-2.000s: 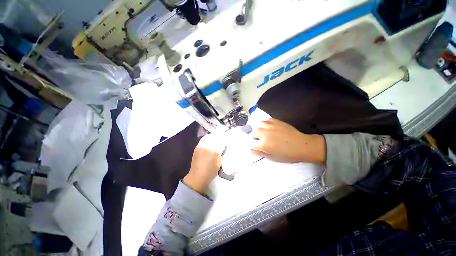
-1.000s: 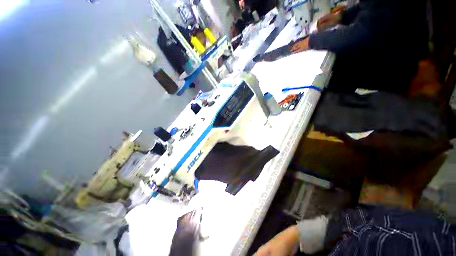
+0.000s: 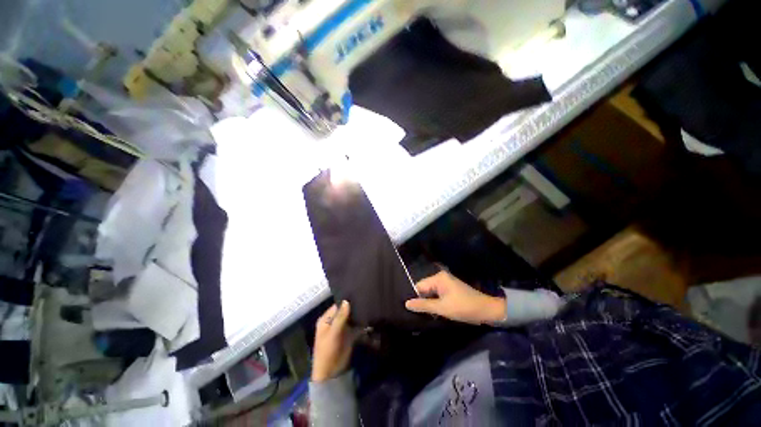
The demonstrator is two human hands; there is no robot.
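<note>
A dark fabric piece [image 3: 355,242] lies over the table's front edge, its far end in the lamp glare below the needle area. A thin pale line shows along its right edge. My left hand [image 3: 332,334] holds its near left corner between thumb and fingers. My right hand [image 3: 455,298] pinches its near right edge. The sewing machine [image 3: 350,42] stands beyond, with blue stripe and "JACK" lettering. The presser foot and needle are lost in the glare.
Stacked dark panels [image 3: 442,83] lie under the machine arm, with a white piece [image 3: 375,125] at their left. A dark strip [image 3: 209,250] and loose white pieces [image 3: 138,208] lie at the left. The ruled table edge [image 3: 492,167] runs diagonally. A wooden surface [image 3: 617,258] is at the right.
The view swung right to another worker's table and came back. My hands left the needle area and are now at the table's front edge, holding the dark piece's near end.
</note>
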